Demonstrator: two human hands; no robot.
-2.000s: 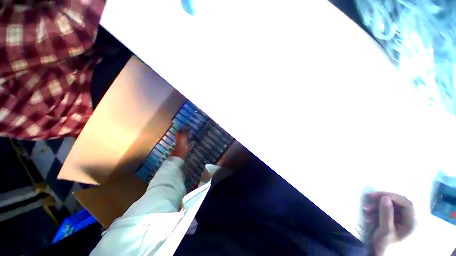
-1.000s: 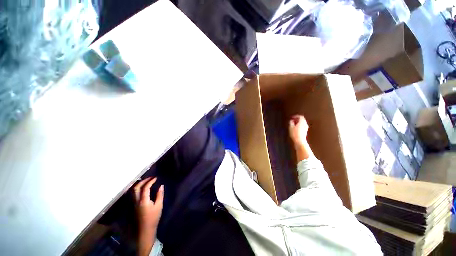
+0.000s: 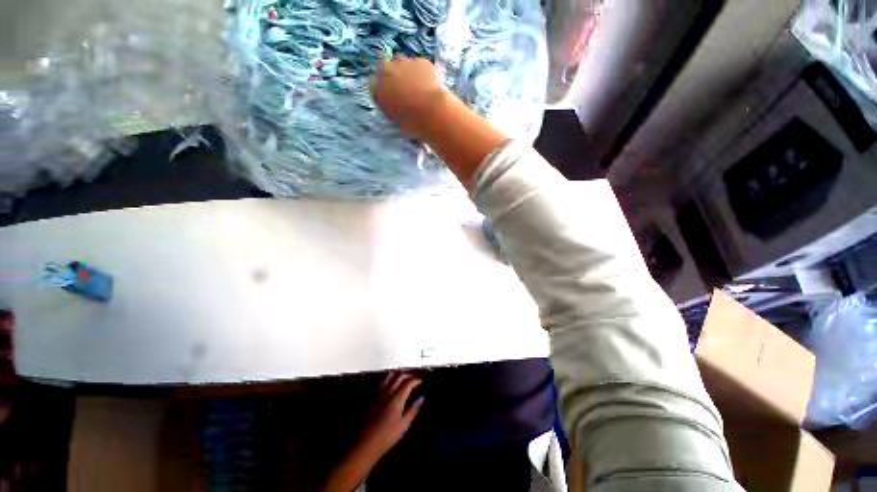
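Observation:
A large clear plastic bag of pale blue coiled cables (image 3: 317,144) lies at the far edge of the white table (image 3: 288,307). My right hand (image 3: 409,94) is on the cables at the bag's opening; its fingers are partly hidden, so whether it grips a cable cannot be told. My left hand (image 3: 392,415) is low at the table's near edge, fingers apart, with nothing seen in it. A small blue retail box (image 3: 91,282) with an orange-red mark and white cable loops lies at the table's left end. A bit of blue shows beside my right sleeve.
A heap of clear plastic (image 3: 106,96) is at far left. An open carton with blue boxes (image 3: 231,447) is below the table. Another brown carton (image 3: 755,360) is at right. Black-printed boxes (image 3: 784,178) stand at far right. A red sleeve edge shows at left.
The view has swung from the right carton to the cable bag. My right hand has left the carton and reached into the bag. My left hand remains low by the table's near edge.

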